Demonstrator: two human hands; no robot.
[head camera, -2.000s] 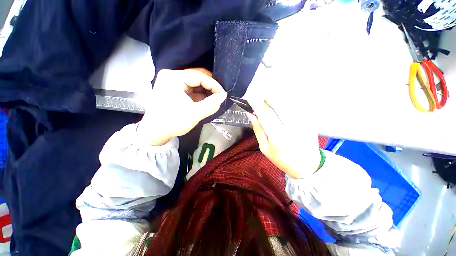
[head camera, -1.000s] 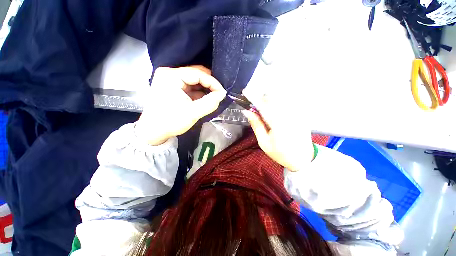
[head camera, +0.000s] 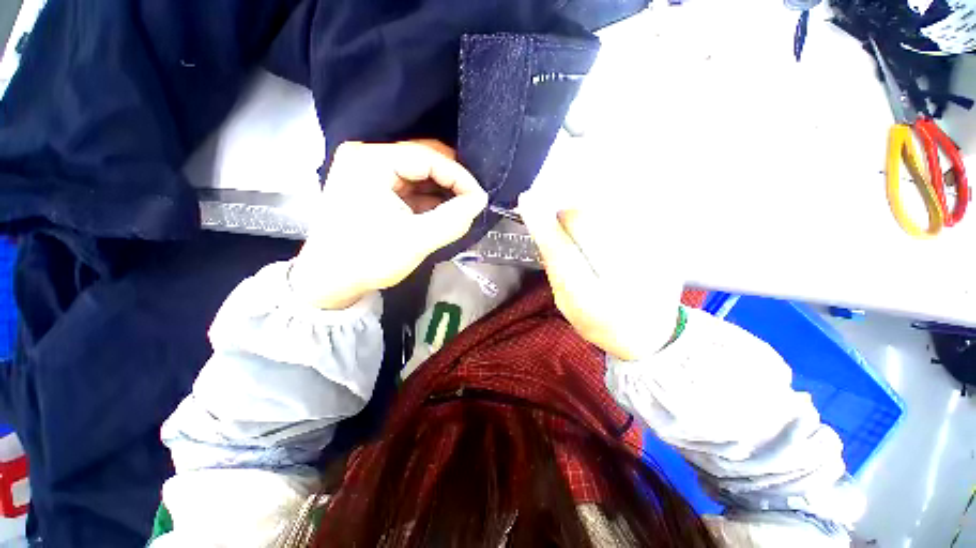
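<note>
A navy garment (head camera: 96, 128) covers the left of the table and hangs over the lap. Its stiffer doubled strip (head camera: 494, 107) with pale stitch lines points up at the centre. My left hand (head camera: 396, 219) pinches the strip's lower edge between thumb and fingertips. My right hand (head camera: 594, 257) is closed around a small pointed metal tool (head camera: 507, 213); its tip touches the strip's edge beside my left fingertips and its body is hidden in my hand. A white thread or cord loop (head camera: 476, 276) hangs below the strip.
Scissors with yellow and red handles (head camera: 927, 177) lie at the right on the white table (head camera: 771, 193). Dark scraps (head camera: 910, 80) lie at the upper right. A ruled strip (head camera: 252, 216) runs along the table's front edge. A blue crate (head camera: 845, 375) stands below at the right.
Both hands stay at the strip's edge. My right hand has turned slightly, and less of the tool shows. The view has shifted slightly, moving the scissors a little right in the picture.
</note>
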